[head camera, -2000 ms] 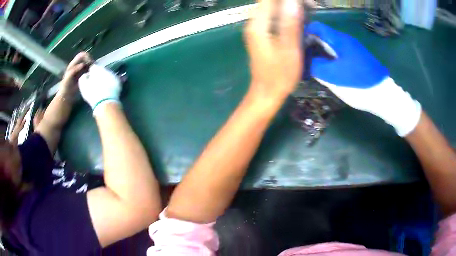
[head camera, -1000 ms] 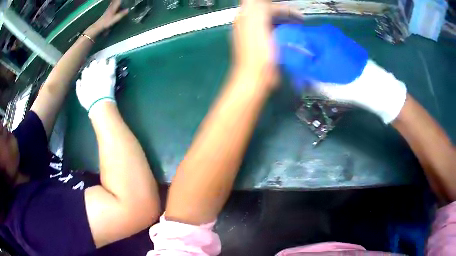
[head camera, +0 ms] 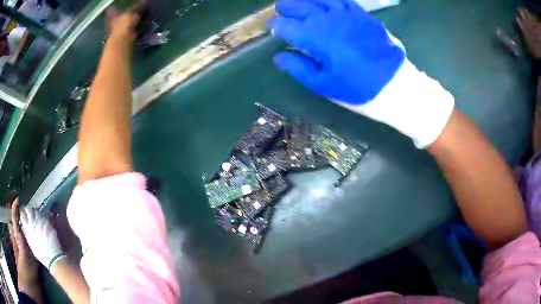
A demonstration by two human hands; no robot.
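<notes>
A loose pile of circuit boards (head camera: 270,169), dark and greenish with small white squares, lies overlapping on the green bench. My bare left hand (head camera: 123,22) is at the upper left, beyond the pale rail, over dark parts; it is blurred and its fingers are unclear. My right hand (head camera: 332,50), in a blue-palmed glove, is above the bench beyond the pile, near the rail. A dark patch shows between its thumb and fingers; whether this is a held part is unclear.
The pale rail (head camera: 178,68) curves between the bench and the green belt, where more boards (head camera: 74,107) lie. Another person's white-gloved hand (head camera: 40,234) is at the lower left. Another hand (head camera: 531,29) is at the right edge.
My left hand has moved away from my right hand, out over the rail to the left. The view has turned left, and a wider spread of boards now shows uncovered on the bench.
</notes>
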